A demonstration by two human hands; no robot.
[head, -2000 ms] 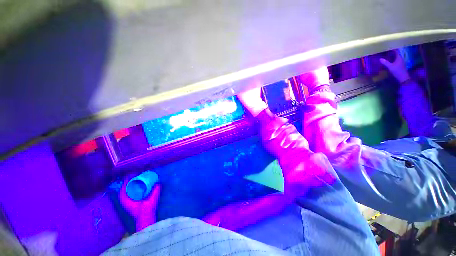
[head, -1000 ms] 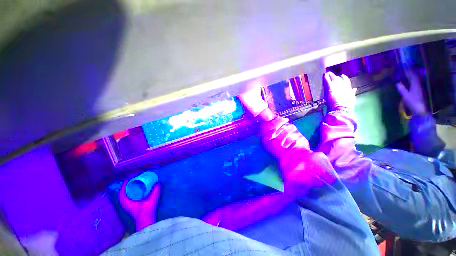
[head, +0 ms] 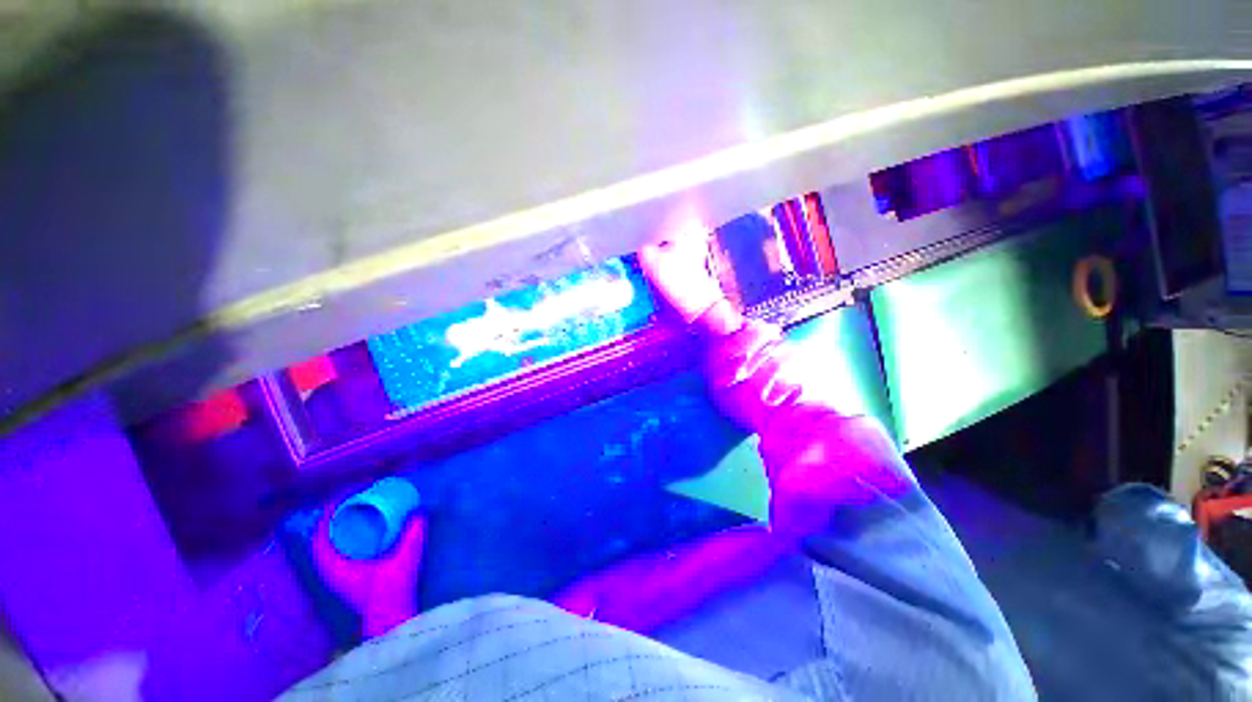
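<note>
A circuit board (head: 515, 336) glows bright blue with a thick white line, in a carrier frame (head: 494, 399) under the pale hood. My left hand (head: 371, 568) holds a small teal cup (head: 374, 518) upright over the near side of the mat, its round mouth showing. My right hand (head: 682, 279) reaches to the board's right end. Its fingers are partly hidden by the hood edge and washed out by glare, so I cannot tell what they hold.
The pale hood edge (head: 577, 206) crosses the upper view. The mat (head: 549, 480) runs along the front, green at right (head: 989, 329). An orange ring (head: 1096, 285) lies on it. Another person's sleeve (head: 1153, 549) shows at lower right.
The other person's hands and arms beside my right arm have withdrawn from the line, uncovering the green mat and orange ring. My hands stay at the cup and the board's right end.
</note>
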